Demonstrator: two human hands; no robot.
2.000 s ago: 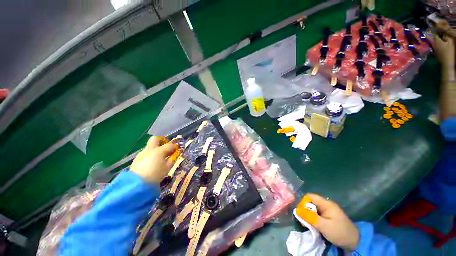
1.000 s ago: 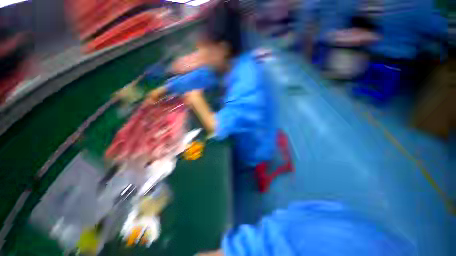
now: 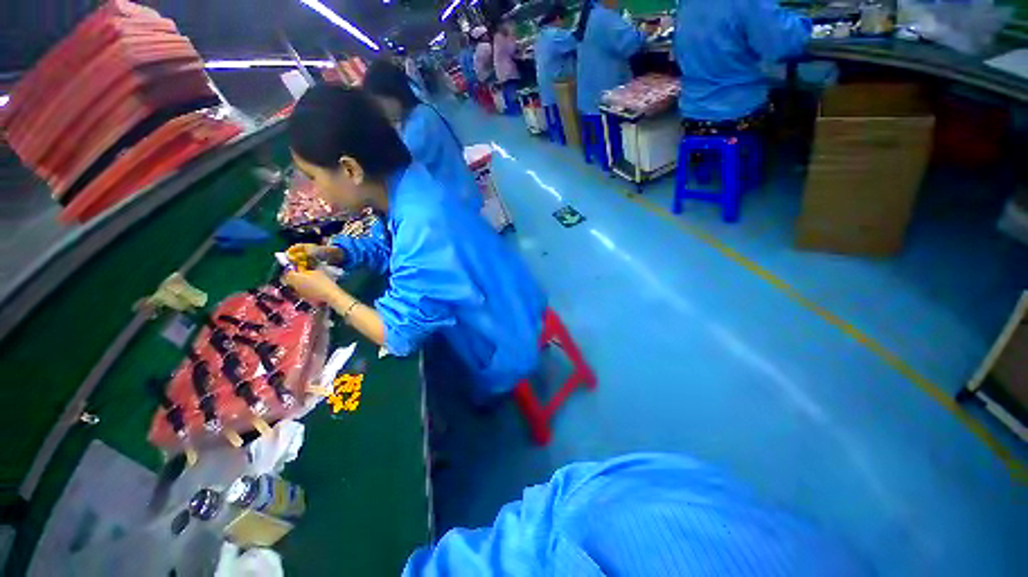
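Neither of my hands shows; only my blue sleeve is in view along the bottom edge. Nearest in front of me are the solvent jars [image 3: 271,496] with dark tops, on the green bench at the lower left. A white tissue [image 3: 250,560] lies beside them, cut off by the bottom edge. Beyond the jars is the neighbour's tray [image 3: 315,358], pink-red under clear plastic, with rows of black-strapped watches. Spare finger cots [image 3: 345,392] lie in a loose orange-yellow pile beside that tray.
A neighbour in a blue smock [image 3: 451,259] sits on a red stool [image 3: 552,389], hands over the bench. Pink-red trays [image 3: 113,90] are stacked upper left. Across the blue floor are more workers, a blue stool [image 3: 710,175], a cardboard box [image 3: 862,175] and a trolley [image 3: 640,141].
The view has swung right, along the line and over the floor. The black watch tray and both my hands, seen two seconds ago, are out of the picture.
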